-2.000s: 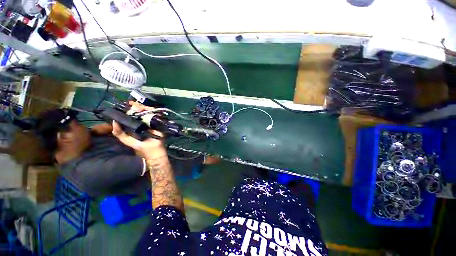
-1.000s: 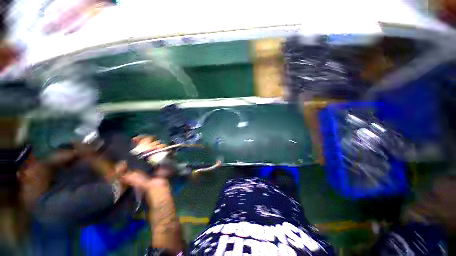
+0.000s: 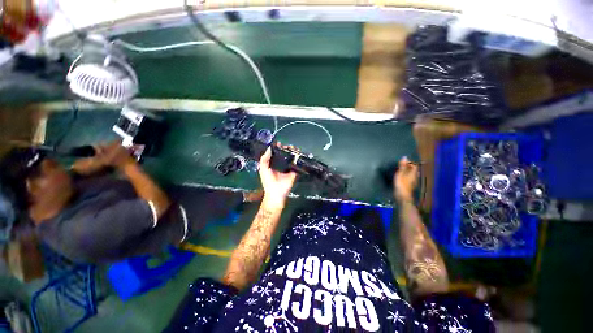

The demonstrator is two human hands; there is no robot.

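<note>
My left hand (image 3: 278, 181) grips a long dark bundle, which looks like an electric screwdriver with its cord (image 3: 312, 170), low over the green bench (image 3: 364, 153). The bundle slants down to the right. My right hand (image 3: 406, 179) is at the bench's right part, fingers bent. A small black block (image 3: 389, 174) lies against or beside its fingers, and a thin dark cord curves near it. Whether the hand grips either is too blurred to tell. Dark ring-shaped parts with leads (image 3: 235, 127) are heaped behind and left of my left hand.
A person (image 3: 97, 218) sits at the left, hands on a black tool. A white desk fan (image 3: 103, 81) stands behind. A blue bin (image 3: 448, 224) of tangled rings is at the right. Black glossy sheets (image 3: 445, 81) and cardboard (image 3: 380, 65) are at the back right.
My left hand has moved right with the dark bundle, away from the seated person. My right hand now shows clearly at the right. The view has also shifted.
</note>
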